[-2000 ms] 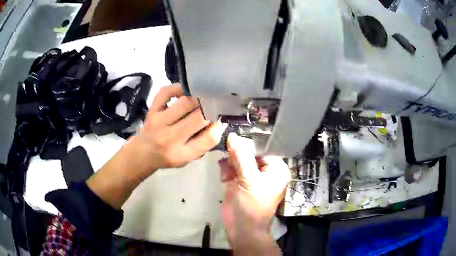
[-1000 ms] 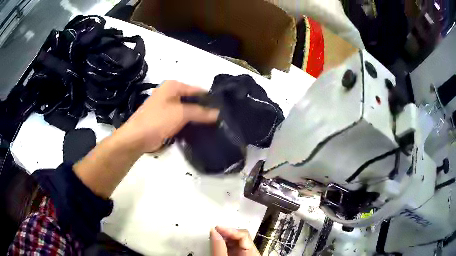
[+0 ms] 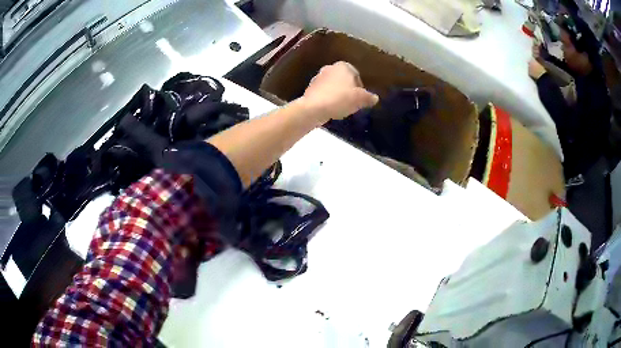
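Note:
My left hand (image 3: 339, 92) is over the open brown carton (image 3: 446, 112), with its fingers curled down. Its palm side is hidden, so I cannot tell whether it holds anything. Black pieces (image 3: 388, 126) lie in the carton below and beside the hand. A tangled heap of black strips (image 3: 129, 149) with pale lines lies at the left, partly behind my sleeve. Looped black strips (image 3: 289, 224) lie on the white tabletop (image 3: 368, 238) by my forearm. My right hand is not in view.
The off-white sewing machine head (image 3: 500, 285) stands at the lower right. A carton with a red stripe (image 3: 502, 149) is beyond it. A grey metal surface (image 3: 163, 68) is at the upper left. Another person (image 3: 579, 88) is at the upper right.
The view has swung toward the carton. My left hand has moved from the tabletop, where it held black pieces, to over the carton. The black pile beside the machine is gone from the tabletop. My right hand has left view.

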